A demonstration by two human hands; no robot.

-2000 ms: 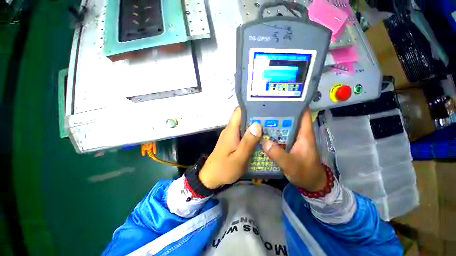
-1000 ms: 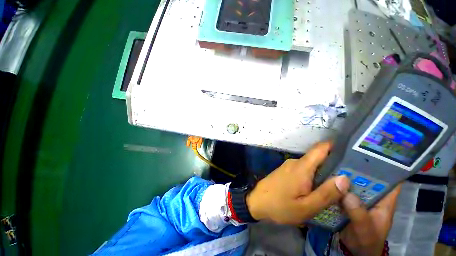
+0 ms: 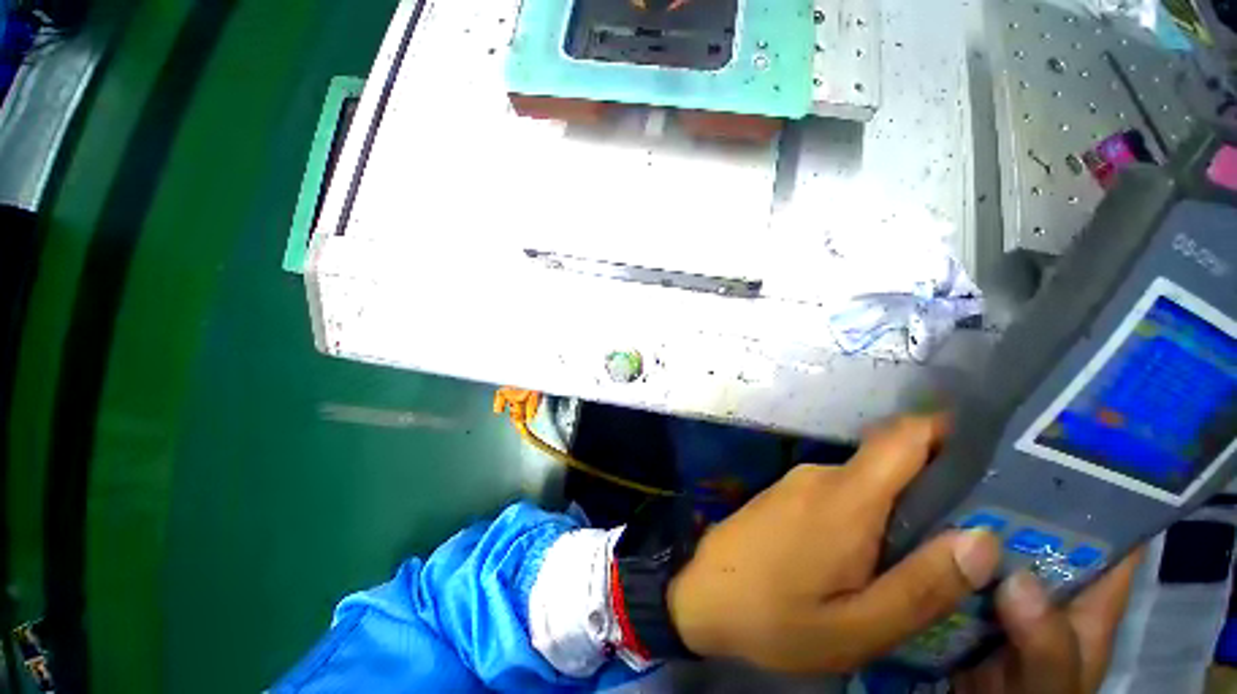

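Observation:
The grey teach pendant (image 3: 1085, 407) is tilted at the lower right, its blue screen lit and its right part cut off by the frame edge. My left hand (image 3: 814, 556) holds its left side, thumb over the keys below the screen. My right hand (image 3: 1065, 630) holds its lower end, thumb on the keys, the rest mostly hidden behind the pendant. The teal frame (image 3: 658, 84) lies over the orange-brown fixture (image 3: 719, 126) at the top of the machine bed, dark nest showing in its window.
A crumpled white cloth (image 3: 902, 319) lies on the machine bed (image 3: 461, 305) near the green round button (image 3: 624, 365). A perforated metal plate (image 3: 1072, 102) with a pink-purple packet (image 3: 1115, 157) is upper right. An orange-yellow cable (image 3: 543, 441) hangs below the edge. Another teal frame (image 3: 315, 176) is at left.
The pendant has moved from the centre to the lower right and tilted, with both hands on it. The view has shifted, so the machine's left side shows more and a crumpled cloth is in sight.

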